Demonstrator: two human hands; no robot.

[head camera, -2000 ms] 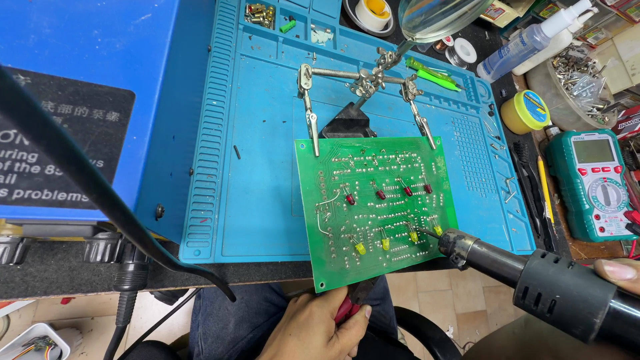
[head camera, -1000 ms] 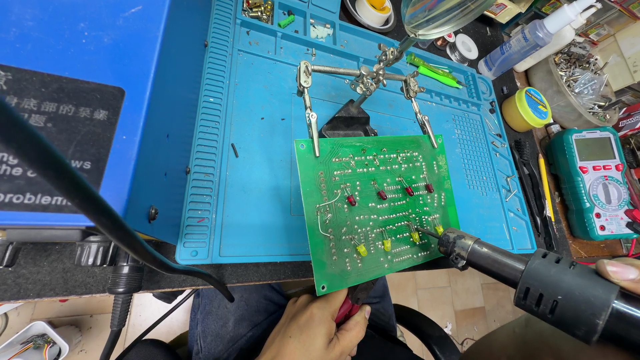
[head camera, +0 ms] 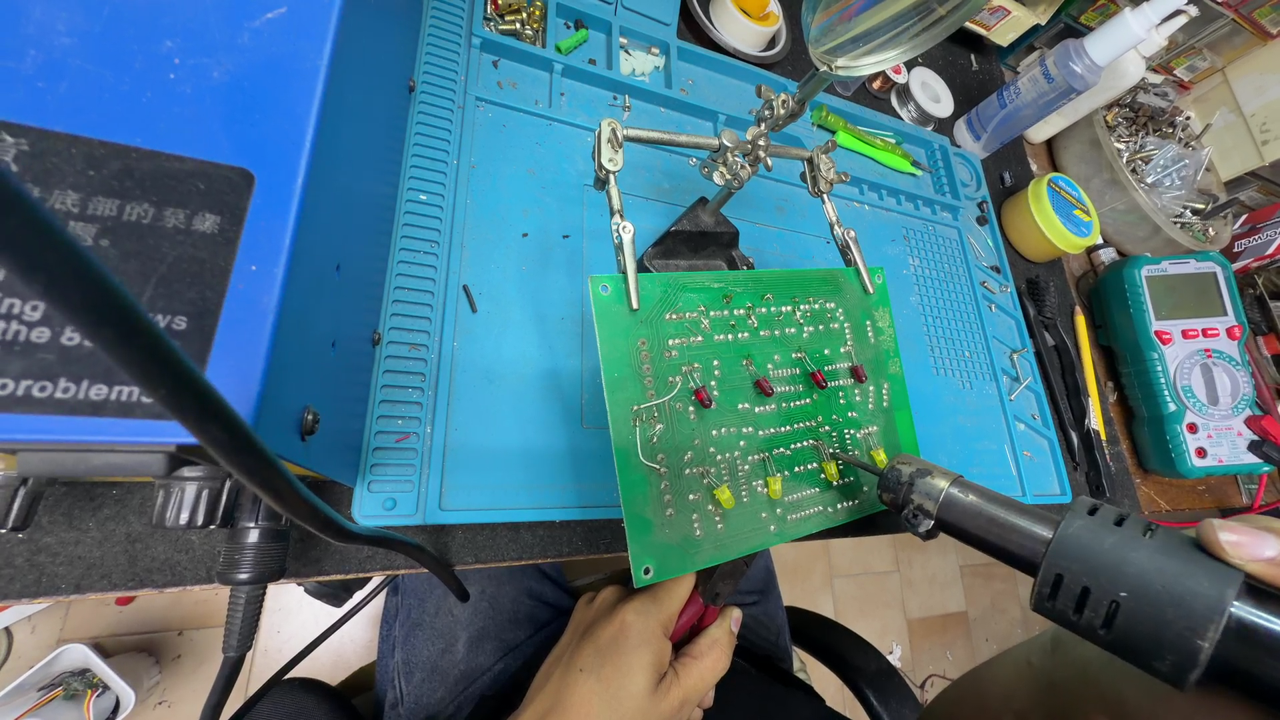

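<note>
A green printed circuit board (head camera: 680, 520) with red and yellow LEDs hangs tilted from the two alligator clips of a helping-hands stand (head camera: 725, 155). At the right edge, my right hand (head camera: 1240, 545), mostly out of view, holds the handle of a soldering iron (head camera: 1130, 590). The iron's thin tip touches or lies very close to the board between the two rightmost yellow LEDs. Below the board's lower edge, my left hand (head camera: 630, 650) grips red-handled pliers or cutters (head camera: 695, 612), whose dark head is partly hidden behind the board.
A blue silicone mat (head camera: 520, 400) lies under the stand. At left stand a blue station housing (head camera: 170, 60) and a black cable (head camera: 200, 380). To the right are a multimeter (head camera: 1185, 360), a yellow-lidded jar (head camera: 1050, 217), tweezers and a bowl of screws (head camera: 1160, 150). A magnifier lens (head camera: 880, 30) overhangs the top.
</note>
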